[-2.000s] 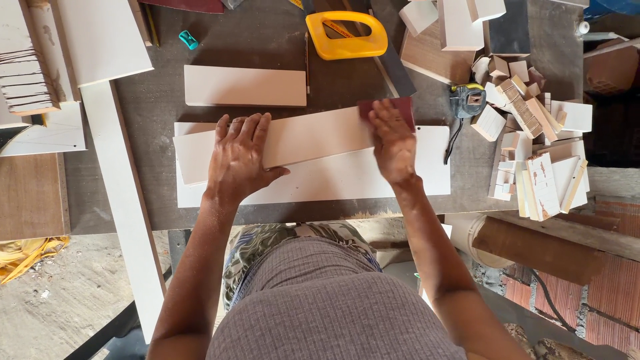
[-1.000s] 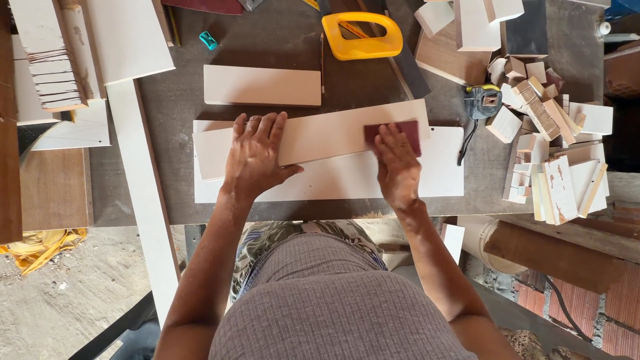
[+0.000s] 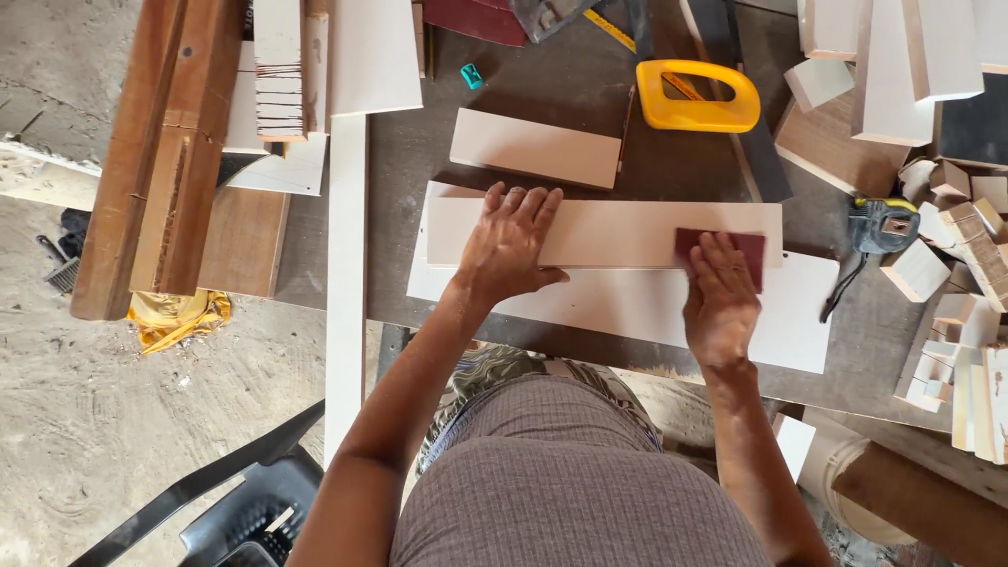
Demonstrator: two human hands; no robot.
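A long white board (image 3: 622, 232) lies on top of a wider white panel (image 3: 583, 307) on the dark worktable. My left hand (image 3: 508, 244) rests on the left part of the upper board, its fingers spread over the far edge and its thumb by the near edge. Under the fingers of my right hand (image 3: 720, 291) a dark red sheet of sandpaper (image 3: 744, 252) is pressed flat near the board's right end. Beyond them lies a shorter white board (image 3: 535, 148).
Behind the boards are a yellow-handled tool (image 3: 697, 118) and a small teal sharpener (image 3: 471, 76). A tape measure (image 3: 886, 224) and a heap of wood offcuts (image 3: 972, 236) are at the right. Wooden channel pieces (image 3: 169, 157) and a long white strip (image 3: 346, 276) stand at the left.
My right hand and the sandpaper have shifted over the right end of the upper board. My left hand stays on its left part. The view has turned and swung left.
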